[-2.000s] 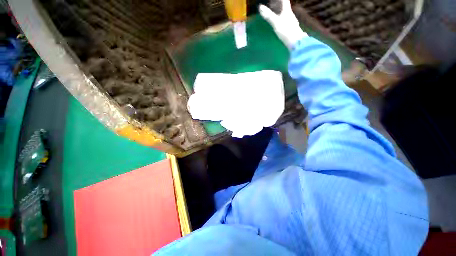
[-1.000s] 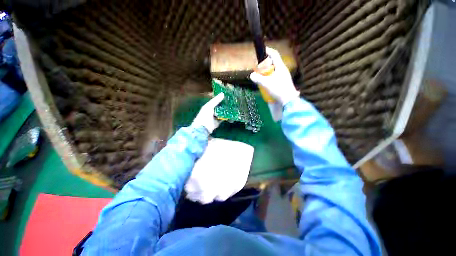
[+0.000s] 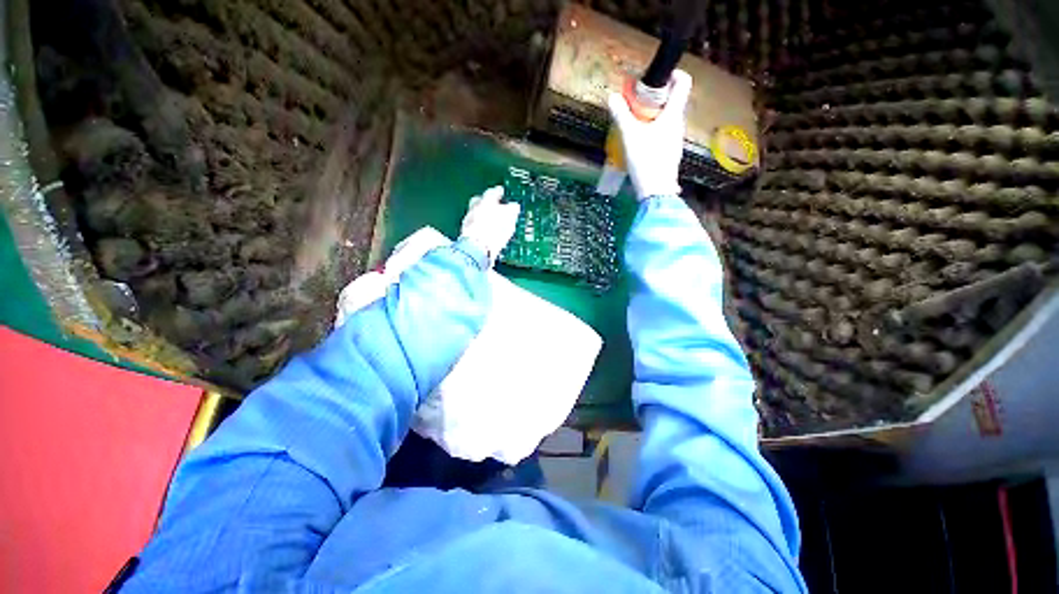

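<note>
A green circuit board, crowded with small components, is over the green mat in the foam-lined booth. My left hand, in a white glove, grips the board's left edge. My right hand, also gloved, is shut on the orange-yellow air gun, beside the board's upper right corner. The gun's pale nozzle points down towards the board. A black hose rises from the gun. My left forearm lies over the white cloth-covered pad.
A tan metal box with a slotted side and a round yellow label stands behind the board. Bumpy brown foam lines both sides. A red mat lies left of the booth edge.
The view has shifted. The board, tilted a second ago, now faces up more flatly. Two seconds ago the left hand was out of view and the right hand was open beside the gun.
</note>
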